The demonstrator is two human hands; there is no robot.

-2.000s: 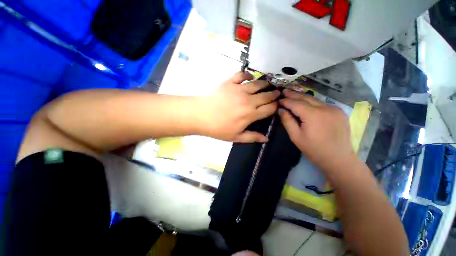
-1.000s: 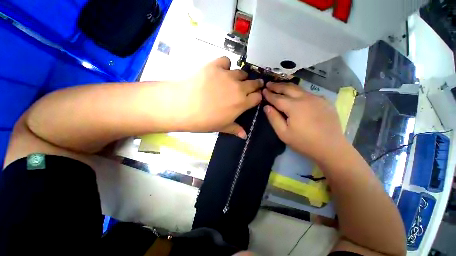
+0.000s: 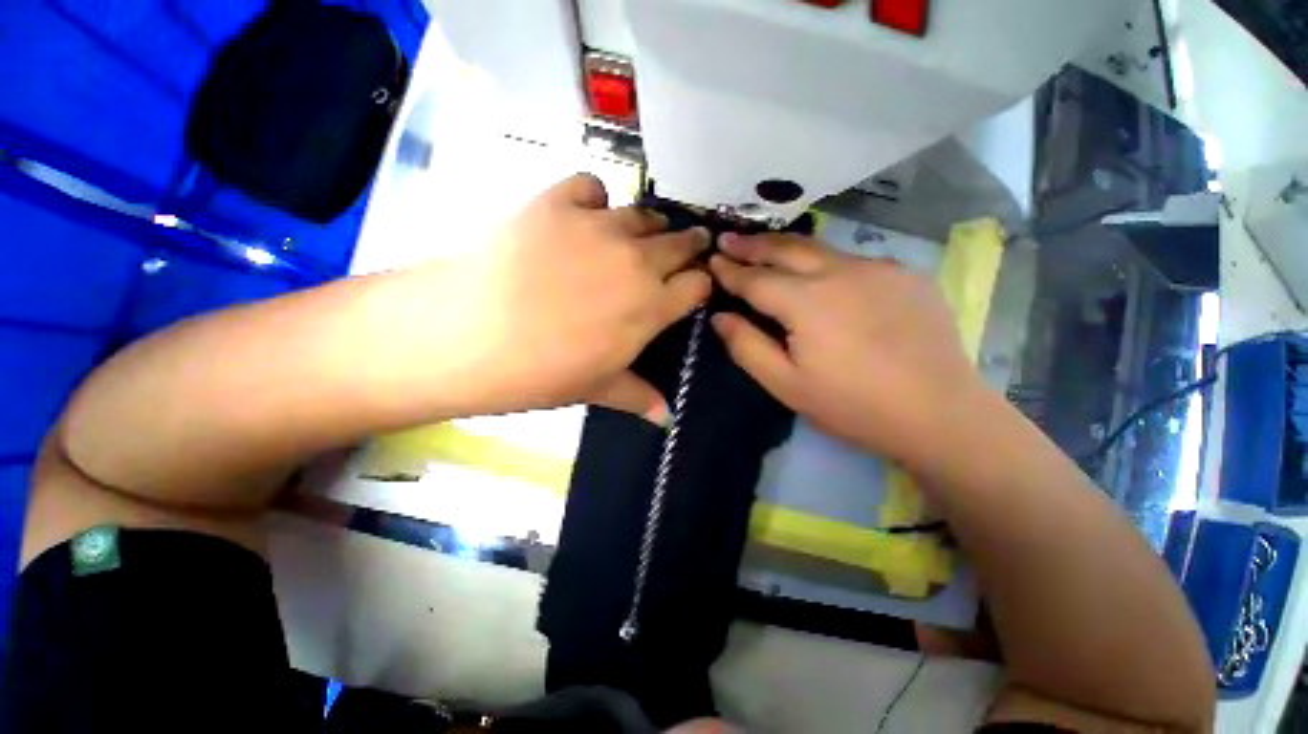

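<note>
A long black fabric panel (image 3: 703, 473) runs from under the sewing machine head (image 3: 818, 115) towards my lap. A thin silver chain (image 3: 661, 488) lies along its centre, its lower end loose on the fabric. My left hand (image 3: 595, 294) and my right hand (image 3: 846, 330) both lie flat on the panel's top end, fingertips nearly meeting over the chain's upper end, just in front of the needle area. Both press the fabric. The needle and the chain's upper end are hidden by my fingers and the head.
Yellow tape (image 3: 846, 548) edges the pale machine plate. A large blue crate (image 3: 86, 244) with a black pouch (image 3: 299, 108) is at the left. Two small blue bins stand at the right; one holds silver hardware (image 3: 1251, 609). Clear plastic sheeting and a dark cord are at the right.
The view has shifted, so the machine head and panel sit further left in the picture. Both hands remain on the panel's top end at the needle area.
</note>
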